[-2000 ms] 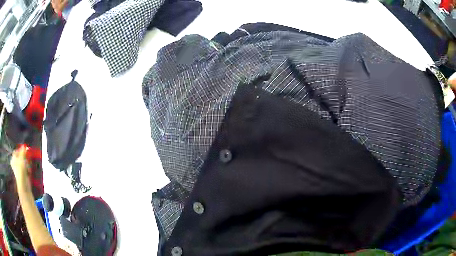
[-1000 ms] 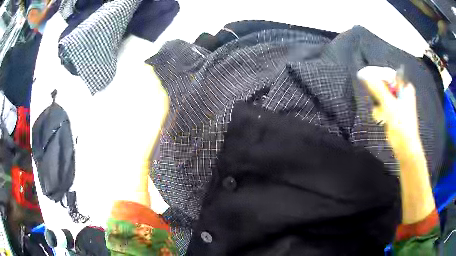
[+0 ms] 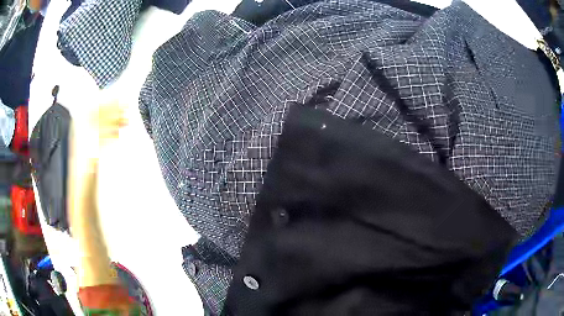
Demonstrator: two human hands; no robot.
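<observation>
A dark garment with a thin white grid check (image 3: 235, 99) lies bunched over the middle and right of the white table. Its plain black part (image 3: 371, 234) is folded over towards me. Two dark round buttons sit along its left edge, one (image 3: 251, 282) low and one (image 3: 282, 215) higher up. My left hand (image 3: 110, 120) is a blur over the table at the left, beside the garment and not touching it. Whether it holds anything cannot be told. My right hand is not in view.
A black pouch (image 3: 52, 163) lies at the left table edge, partly behind my forearm. A small-check cloth (image 3: 102, 40) lies at the far left. A round red-rimmed tray (image 3: 139, 290) is at the lower left, partly covered by my sleeve. Blue plastic (image 3: 532, 244) shows at the right.
My left hand has moved to the left, off the garment's side. My right hand, raised over the garment's right side a second ago, has left the picture. The view has shifted slightly.
</observation>
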